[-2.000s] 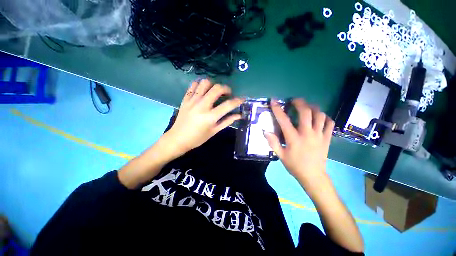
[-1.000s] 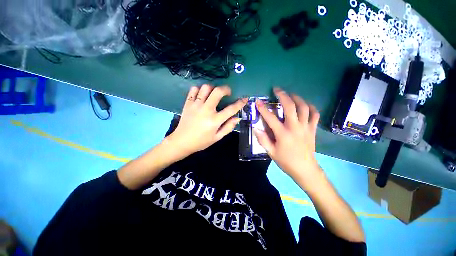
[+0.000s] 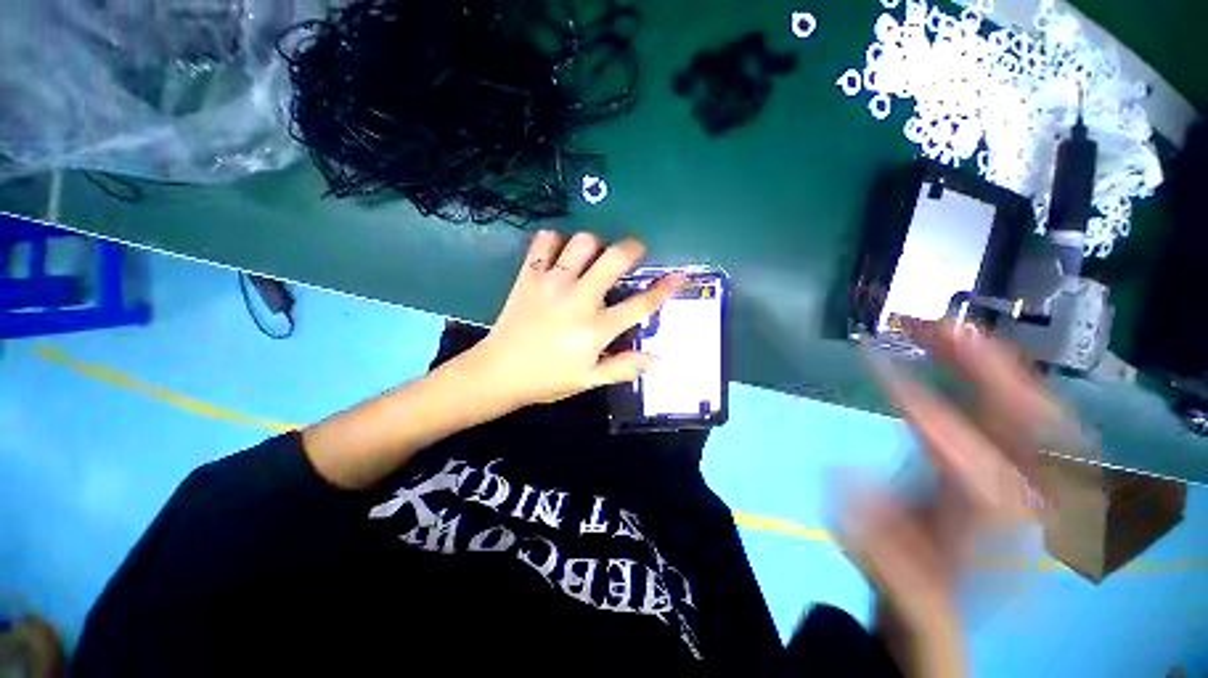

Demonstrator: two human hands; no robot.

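Observation:
A display housing [image 3: 684,355], black-framed with a bright white inner face, lies at the bench's near edge and sticks out past it. My left hand [image 3: 572,318] holds it from its left side, thumb and forefinger on the frame and panel. My right hand [image 3: 960,464] is blurred, off the housing, near the driver's lower part, which it partly covers. I cannot tell whether it holds anything. A second housing [image 3: 938,258] lies flat at right. The electric screwdriver [image 3: 1072,179], black with a silver-grey block, lies beside it.
A tangled black seal heap [image 3: 437,106] and a clear plastic bag [image 3: 146,93] lie at left. Small black parts [image 3: 733,82] lie mid-bench, white rings [image 3: 967,86] at far right, one lone ring [image 3: 594,190] by the seals. A cardboard box [image 3: 1119,517] stands below the bench.
My right hand has let go of the housing and moved right and towards me, to the driver's lower part. My left hand still holds the housing. The bench view has shifted slightly left.

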